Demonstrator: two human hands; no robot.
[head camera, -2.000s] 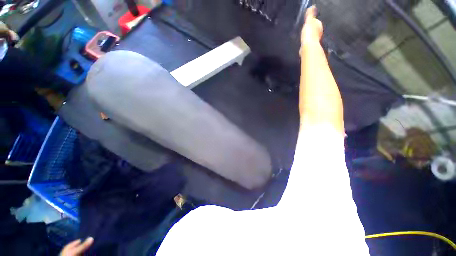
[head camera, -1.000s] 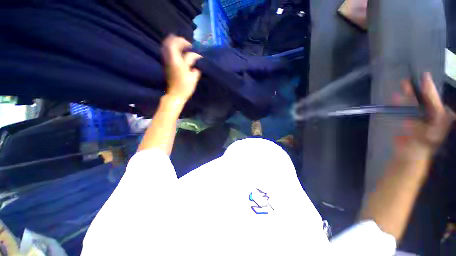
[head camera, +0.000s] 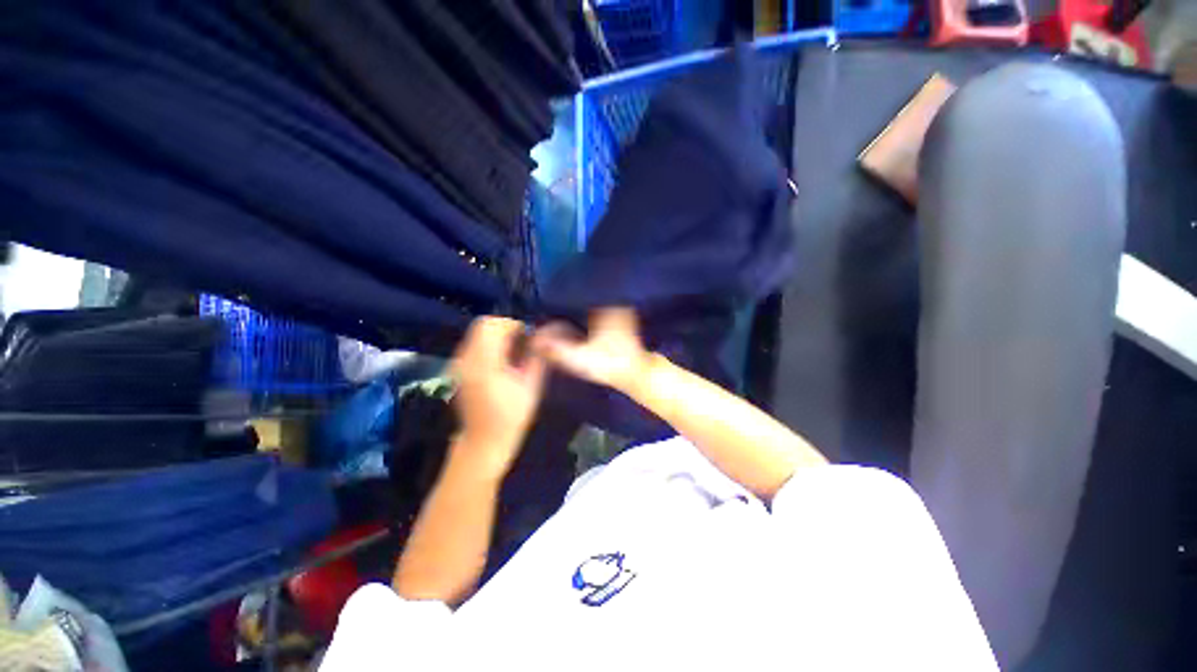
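A dark navy garment hangs in front of me at the blue crate, bunched and blurred. My left hand and my right hand are close together at its lower left part, beside the hung jackets. The fingers of both hands are blurred. The garment's cloth lies against my right hand. What my left hand grips is hidden by blur and dark cloth.
The grey padded pressing board stands at the right over the black table. A blue crate is behind the garment. A white strip lies far right. More dark blue cloth hangs lower left.
My right hand has moved left from the pressing board to beside my left hand. The pale, hanger-like object it held no longer shows clearly. My left hand is lower.
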